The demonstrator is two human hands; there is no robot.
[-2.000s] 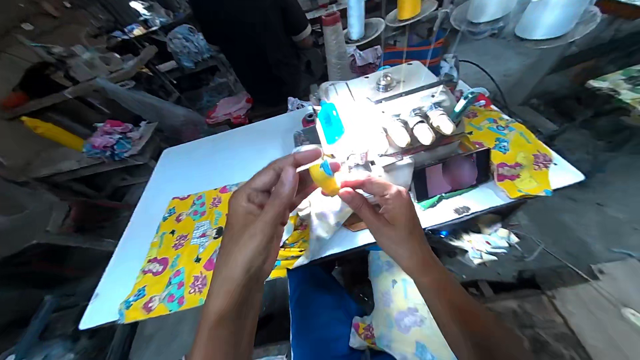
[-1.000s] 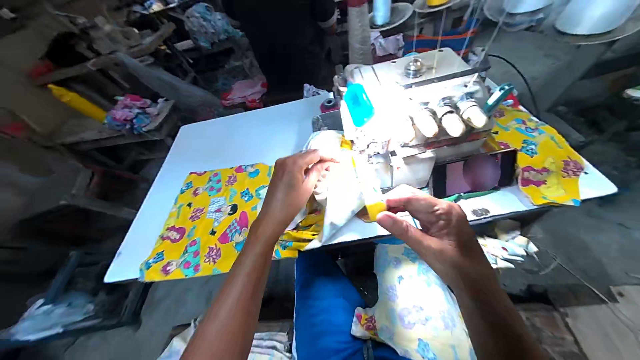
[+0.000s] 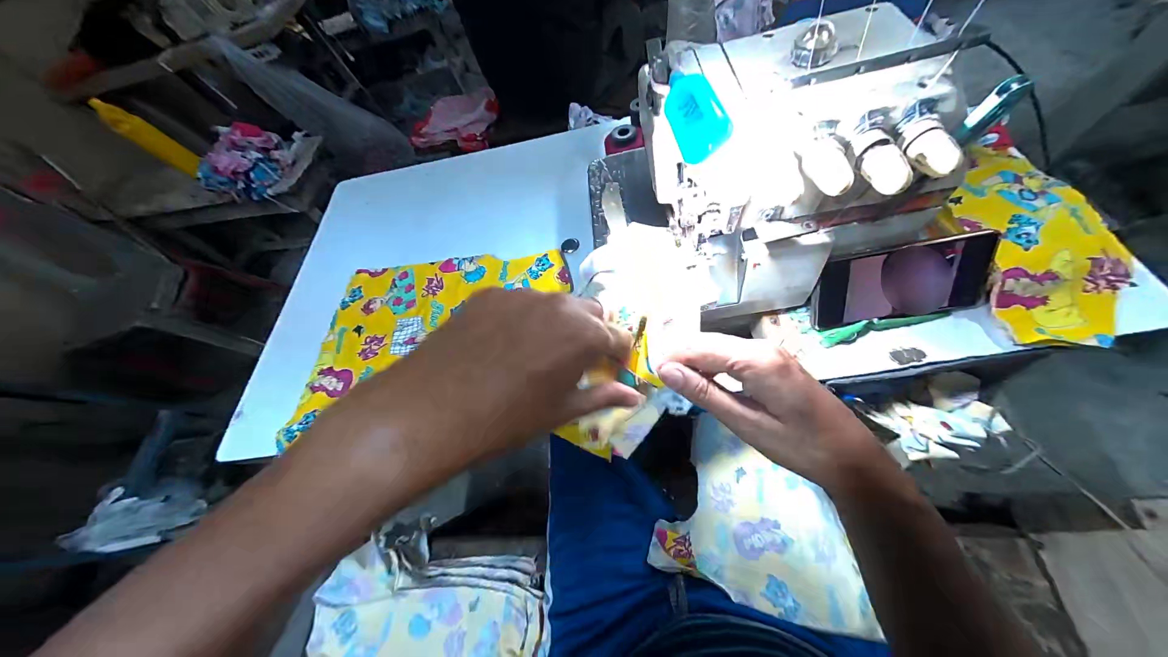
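Note:
A white overlock sewing machine (image 3: 757, 155) stands on the table, brightly lit. At the table's front edge, my left hand (image 3: 547, 356) is blurred, its fingers curled at yellow and white fabric (image 3: 639, 365); whether it grips the fabric is hard to tell. My right hand (image 3: 748, 383) pinches the same fabric between thumb and forefinger, just in front of the presser foot area. Yellow printed cloth (image 3: 392, 319) lies flat to the left, partly behind my left arm. More yellow printed cloth (image 3: 1049, 255) lies at the right end of the table.
A phone (image 3: 903, 278) leans against the machine's base. The white tabletop (image 3: 456, 201) extends left. Pale printed fabric (image 3: 776, 538) lies over my lap, and a pile of similar pieces (image 3: 438, 602) sits below left. Fabric scraps (image 3: 949, 420) hang under the right edge.
Two seconds ago both hands held a small yellow piece up before the machine; now they are lower, at the table's front edge. Since one second ago my left hand has come down toward my right.

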